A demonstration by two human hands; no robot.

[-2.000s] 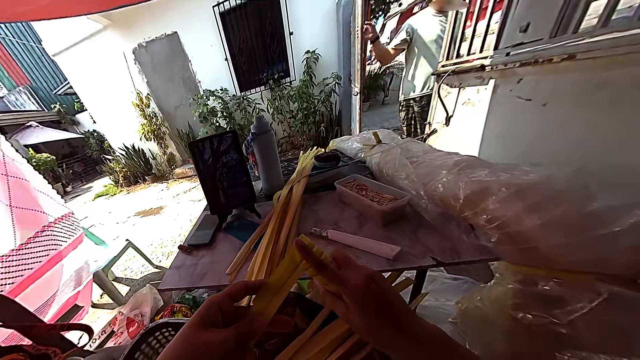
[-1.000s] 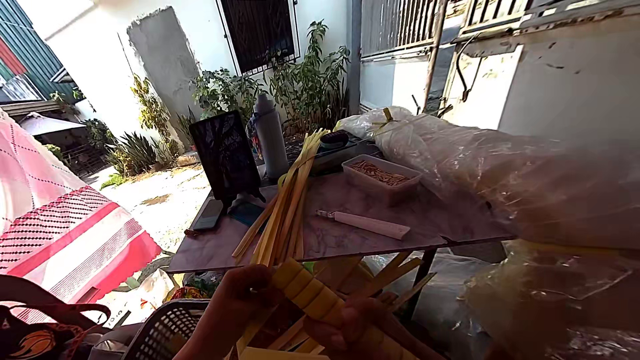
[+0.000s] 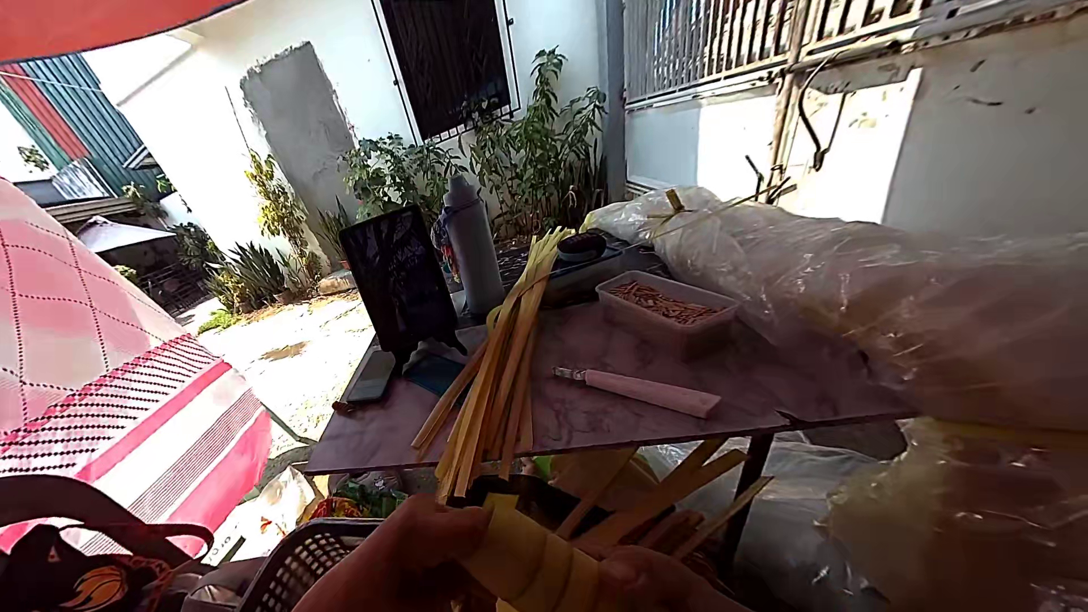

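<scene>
Between my two hands, low in the view, is a folded band of pale yellow leaf strips [image 3: 537, 561]. My left hand [image 3: 408, 557] pinches its left end, and my right hand [image 3: 650, 582] holds the right end, partly cut off by the frame. Just above them a bundle of long yellow leaf strips [image 3: 501, 365] lies across the marbled table [image 3: 565, 425], its near ends hanging over the edge. A knife with a pale handle [image 3: 650, 393] rests to the right of the bundle. Behind it stands a plastic tub [image 3: 667, 310] of small brown pieces.
A dark tablet [image 3: 399, 276] on a stand, a phone [image 3: 371, 376] and a grey bottle [image 3: 473, 246] are at the table's back left. Large plastic-wrapped bundles [image 3: 816, 289] fill the right side. A plastic basket [image 3: 314, 544] sits low left, near more strips [image 3: 654, 501] under the table.
The folded band and both hands are lower in the view than two seconds ago. A person standing beyond the table at the back right then is no longer seen.
</scene>
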